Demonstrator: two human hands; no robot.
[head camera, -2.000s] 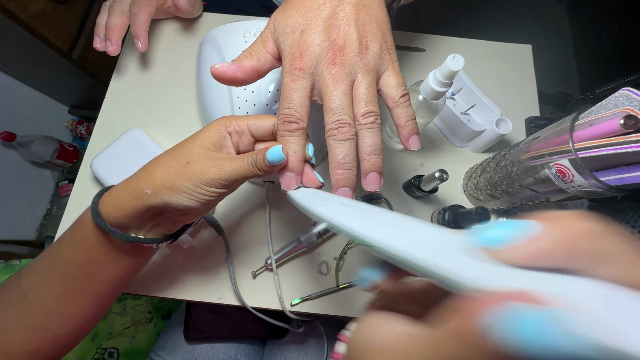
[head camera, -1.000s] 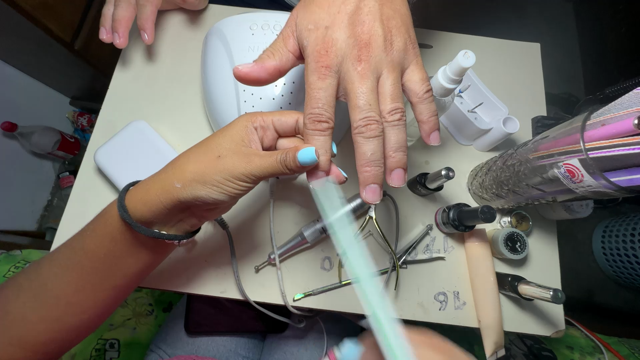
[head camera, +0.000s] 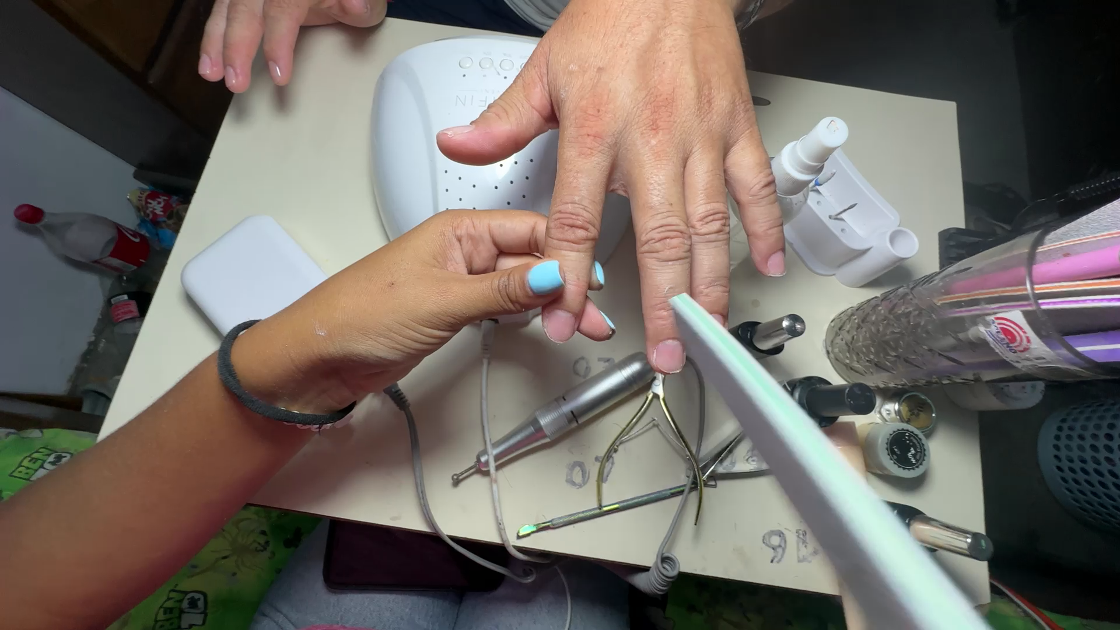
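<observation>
My left hand (head camera: 429, 297), with light blue nails and a black band at the wrist, pinches the index finger of another person's hand (head camera: 656, 149) between thumb and fingers. That hand is spread palm down over a white nail lamp (head camera: 411, 149). A pale nail file (head camera: 787, 446) rises from the lower right, its tip beside the person's middle finger. My right hand is out of view beyond the file's lower end. Below the fingers lie an electric nail drill handpiece (head camera: 569, 411), cuticle nippers (head camera: 665, 429) and a metal cuticle pusher (head camera: 604, 511).
A glass holder of nail files (head camera: 962, 306), nail polish bottles (head camera: 840, 400), a spray bottle (head camera: 809, 157) and a white bit holder (head camera: 840, 219) stand at the right. A white square case (head camera: 249, 267) lies at the left. Cables (head camera: 420, 481) cross the front. The person's other hand (head camera: 271, 35) rests at the back.
The file was at the index fingertip in both earlier frames; its tip is now beside the middle finger. My right hand, visible earlier, has left the view. My left hand keeps its hold.
</observation>
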